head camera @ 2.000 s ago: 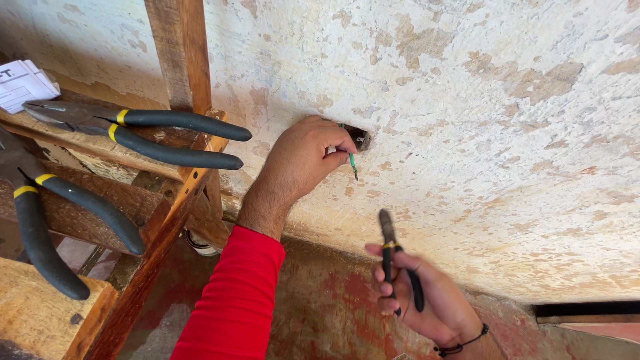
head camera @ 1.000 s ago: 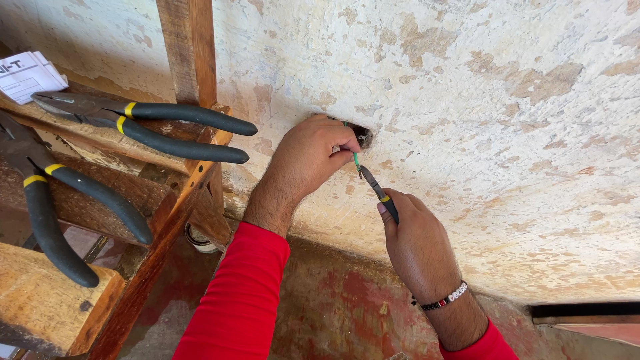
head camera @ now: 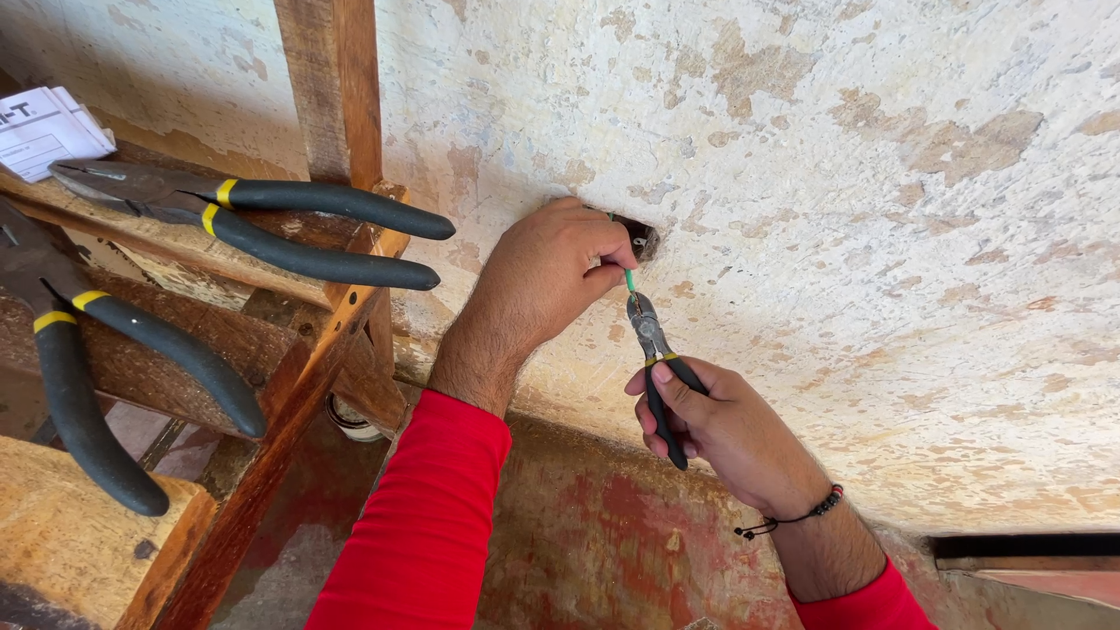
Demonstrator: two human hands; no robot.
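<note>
My left hand (head camera: pixel 551 271) pinches a green insulated wire (head camera: pixel 630 280) between thumb and finger, just below a box opening (head camera: pixel 640 234) in the wall. The wire's end hangs downward. My right hand (head camera: pixel 713 420) holds small diagonal cutting pliers (head camera: pixel 649 332) by their black handles with yellow bands. The pliers' jaws are at the wire's lower end; whether they bite on it is hard to tell. My left hand hides part of the opening.
Two larger pliers with dark grips, one long-nosed (head camera: pixel 262 210) and another (head camera: pixel 96 341), lie on a wooden stepladder (head camera: pixel 306 376) at the left. Folded printed paper (head camera: pixel 48 131) rests behind them. The peeling wall (head camera: pixel 831 245) fills the right. A can (head camera: pixel 350 420) stands on the floor below.
My right hand has brought the cutting pliers up from lower down to the wire end, and its grip has turned since one second ago. My left hand stays at the opening with the wire.
</note>
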